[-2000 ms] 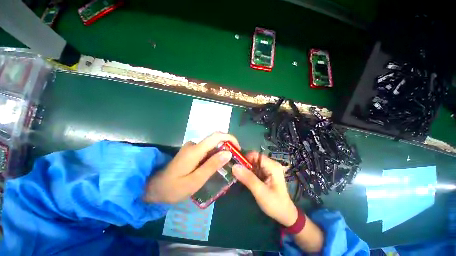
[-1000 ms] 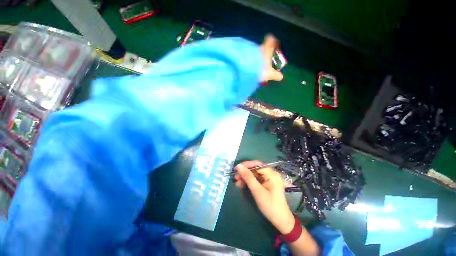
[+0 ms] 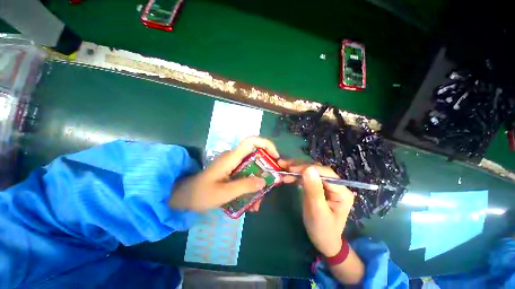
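Note:
My left hand (image 3: 223, 183) holds a red-rimmed phone housing (image 3: 244, 201) tilted, with the green board facing up. My right hand (image 3: 324, 203) holds silvery tweezers (image 3: 357, 183); their tip is at the housing's upper right part. Whether the tip grips anything is too small to tell. A pale sticker sheet (image 3: 212, 242) with rows of small marks lies under my left hand and the housing. A tangled heap of black parts (image 3: 367, 163) lies just beyond and right of my right hand, partly behind it.
Red-framed phones (image 3: 353, 65) lie on the green belt (image 3: 254, 56) beyond the worn edge strip (image 3: 226, 86). A black bin (image 3: 420, 93) of black parts stands at the right. Plain pale sheets (image 3: 449, 223) lie right of the heap. A clear tray (image 3: 17, 101) is cut off at far left.
My left hand has come back from the belt and now holds a housing above the sheet. My right hand has brought the tweezers to it. The belt phones have shifted left.

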